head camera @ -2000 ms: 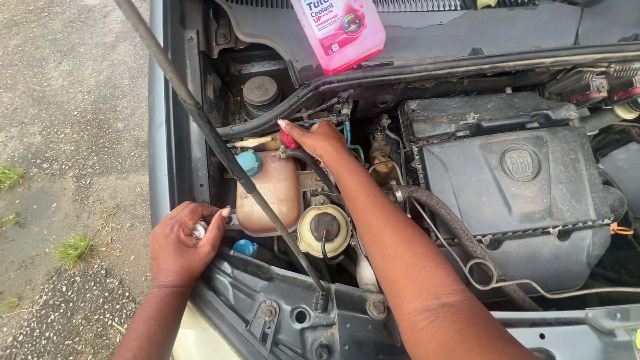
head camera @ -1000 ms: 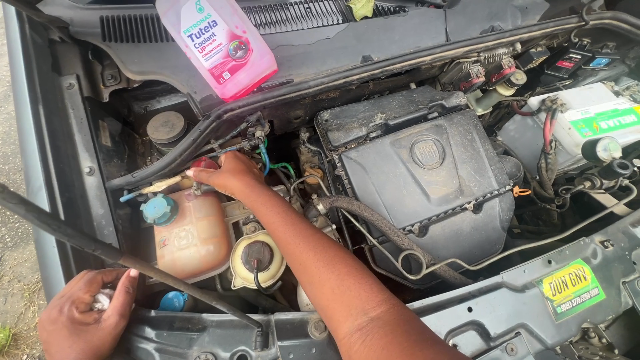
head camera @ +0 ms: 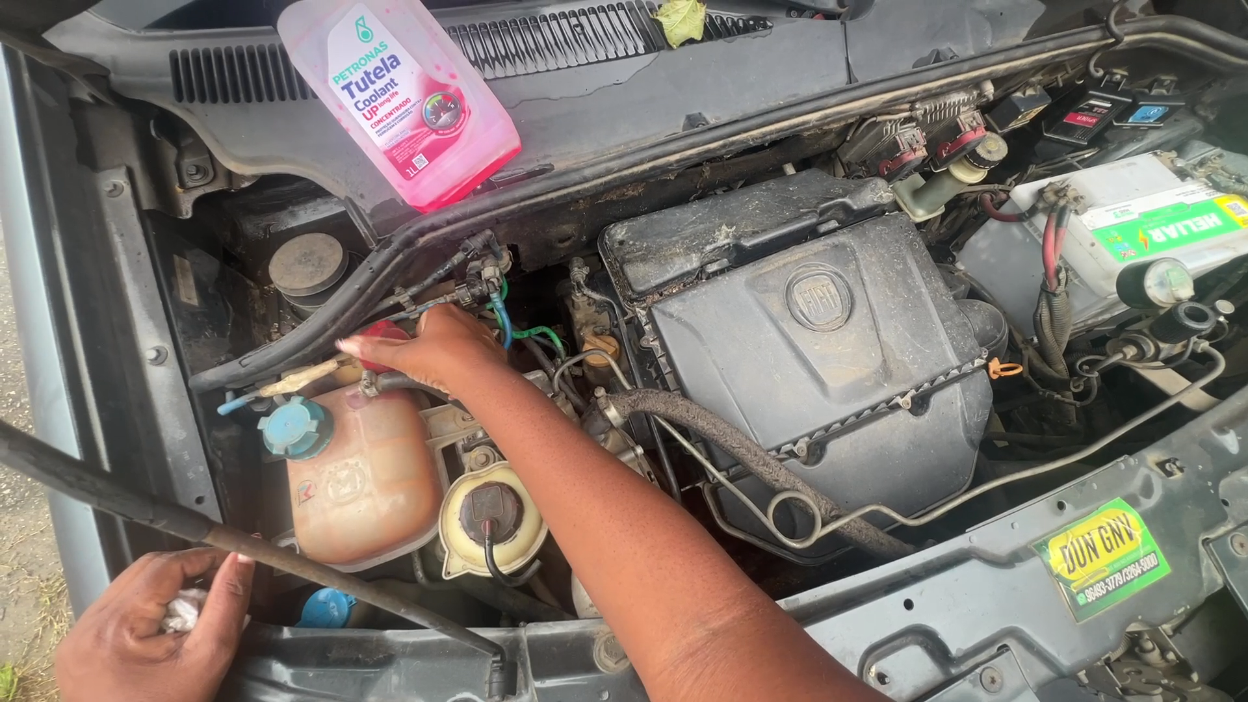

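My right hand (head camera: 434, 349) is at a red round cap (head camera: 374, 343) behind the coolant expansion tank (head camera: 366, 478); its fingertips touch the cap, part of which they hide. The tank holds orange-brown fluid and has a blue cap (head camera: 295, 427) on it. At the lower left my left hand (head camera: 156, 624) is curled around a small crumpled whitish piece (head camera: 183, 610), perhaps paper or cloth, by the front edge of the engine bay. A bottle of pink Petronas Tutela coolant (head camera: 409, 107) lies on the cowl.
The hood prop rod (head camera: 244, 556) slants across in front of the tank. Near my right forearm are a yellowish reservoir (head camera: 492, 522), a hose (head camera: 702, 414) and the black engine cover (head camera: 819, 361). A blue cap (head camera: 327, 608) sits low at the front; a battery (head camera: 1141, 229) stands right.
The view has shifted right, bringing the battery into sight. My right hand stays at the red cap, and my left hand still holds the whitish piece near the front edge.
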